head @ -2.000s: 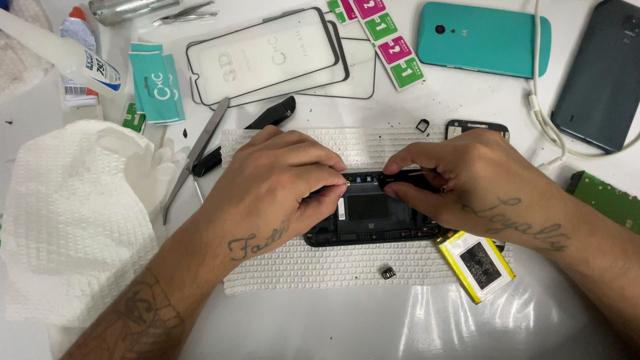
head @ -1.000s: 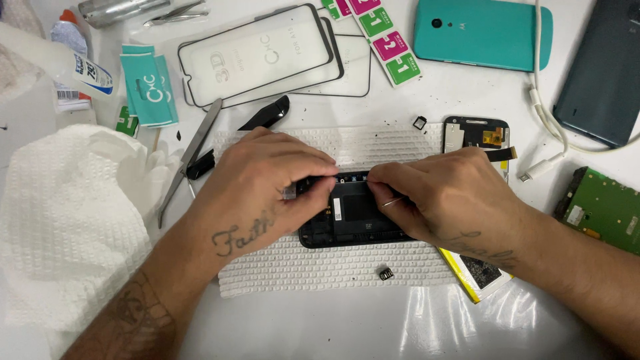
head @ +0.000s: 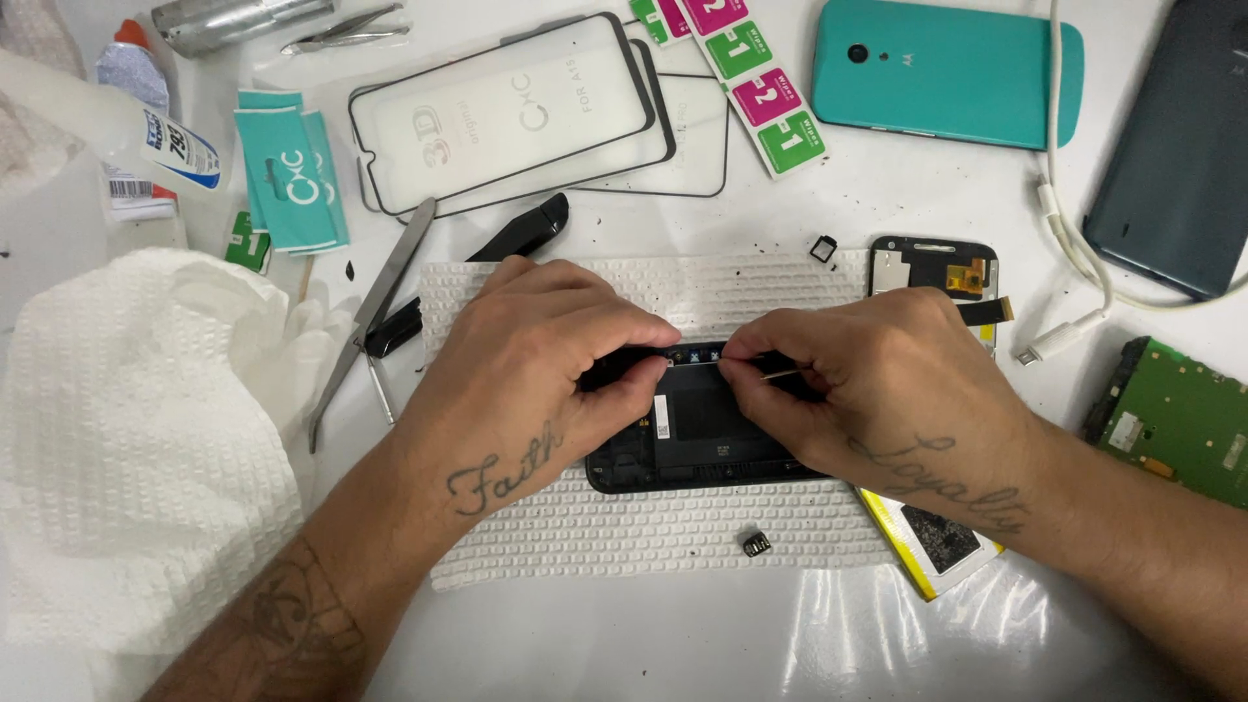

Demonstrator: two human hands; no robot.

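Observation:
A black phone housing (head: 712, 419) lies open on a white textured paper towel (head: 546, 546). My left hand (head: 556, 361) pinches thumb and forefinger at its upper edge, beside a row of small parts; whether it grips the edge or a small part is hidden. My right hand (head: 838, 380) pinches at the same edge, a little to the right, with a thin metal tool showing between its fingers. Below the housing sits a small black component (head: 757, 543). A phone screen assembly (head: 887, 273) with a flex cable lies behind my right hand, and a yellow-edged battery (head: 936, 546) is partly under that wrist.
Tweezers (head: 375, 317), a black-handled tool (head: 526, 229) and crumpled paper towel (head: 136, 439) lie left. Screen protectors (head: 497, 117) and wipe packets (head: 756, 88) are at the back. A teal phone (head: 946, 73), white cable (head: 1068, 336), dark phone (head: 1170, 156) and green circuit board (head: 1185, 419) are right.
My right hand has shifted its hold at the housing's upper edge, and the dark piece seen in its fingers two seconds ago no longer shows. The flex cable of the screen assembly has come into view.

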